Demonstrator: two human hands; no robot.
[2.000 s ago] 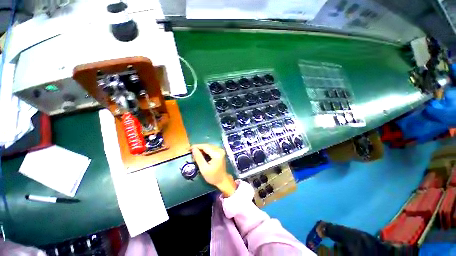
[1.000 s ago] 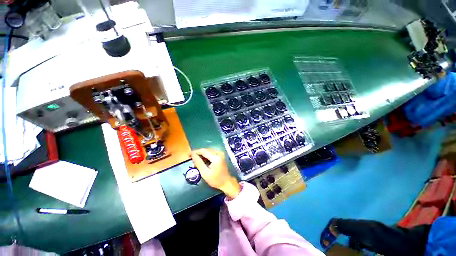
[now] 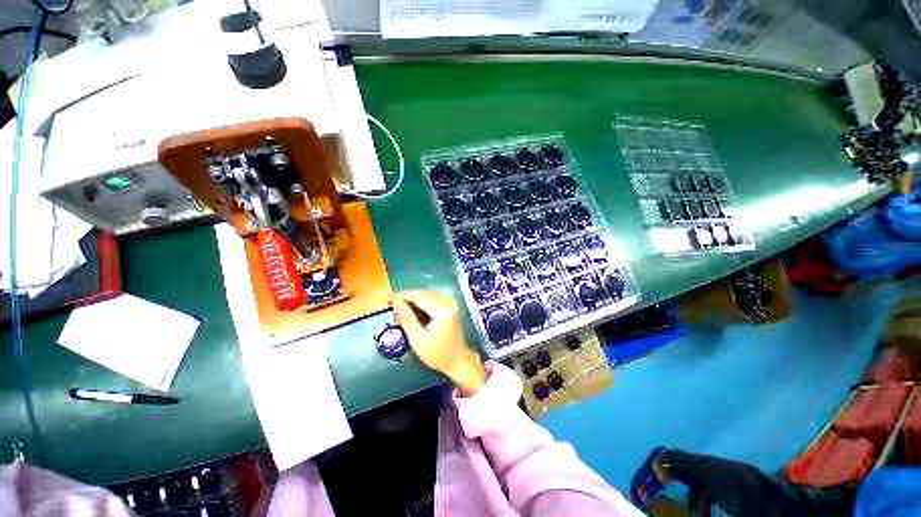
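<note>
My right hand rests on the green bench at the front right corner of the orange jig base. Its fingers are bent and close together, and whether they pinch anything small cannot be told. A loose round black watch unit lies just left of the hand, apart from it. The jig's red ribbed handle points down toward the front. Beside it the jig nest shows a dark, silvery round part. My left hand is out of view.
A blister tray of black units lies right of the jig, another farther right. A control box stands behind. A paper strip, white sheet and pen lie left. Another person's leg shows lower right.
The camera view has shifted slightly. My right hand stays at the jig base's corner, and the loose unit and red handle have not visibly moved on the bench.
</note>
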